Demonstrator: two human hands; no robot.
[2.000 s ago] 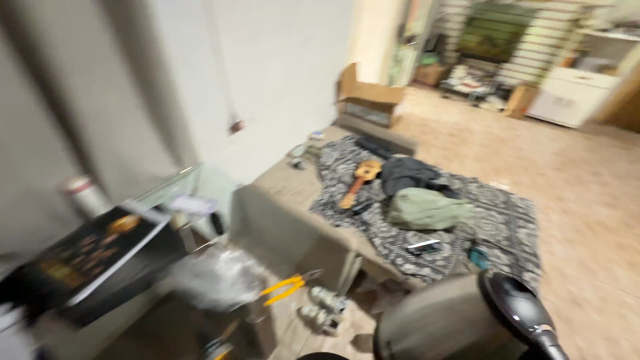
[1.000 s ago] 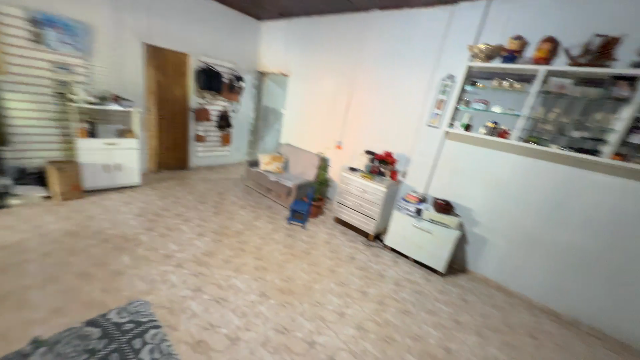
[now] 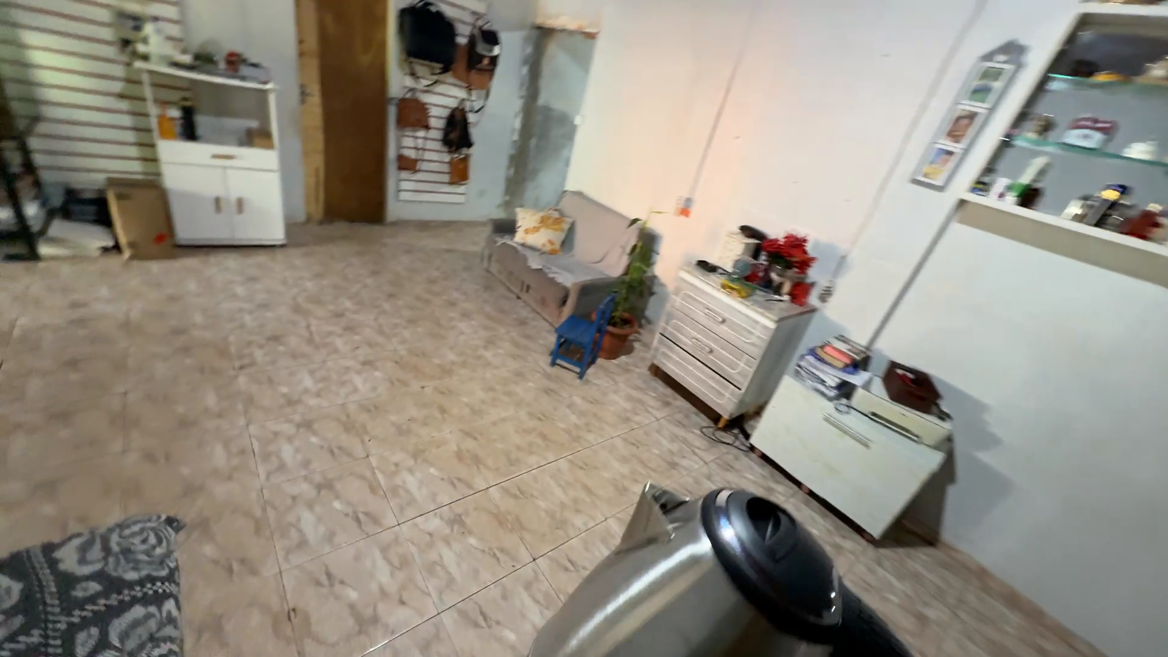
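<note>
A stainless steel electric kettle (image 3: 671, 584) with a black lid and a black handle stands out at the bottom, right of the middle, close to the camera. Its spout points up and to the left. The lower body and the end of the handle are cut off by the frame's edge. Neither my left hand nor my right hand shows, so what holds the kettle is hidden. At the bottom left lies the corner of a dark patterned cloth (image 3: 100, 584).
Beyond the tiled floor (image 3: 383, 392) stand a white cabinet (image 3: 224, 196), a small sofa (image 3: 557, 265), a blue chair (image 3: 580, 338), a potted plant (image 3: 616, 336), a white chest of drawers (image 3: 712, 342) and a low white cabinet (image 3: 844, 447). A wall shelf (image 3: 1086, 155) is at the upper right.
The view has swung right from the cluttered furniture and patterned cloth to the open room. The kettle, out of view one second ago, shows again at the bottom.
</note>
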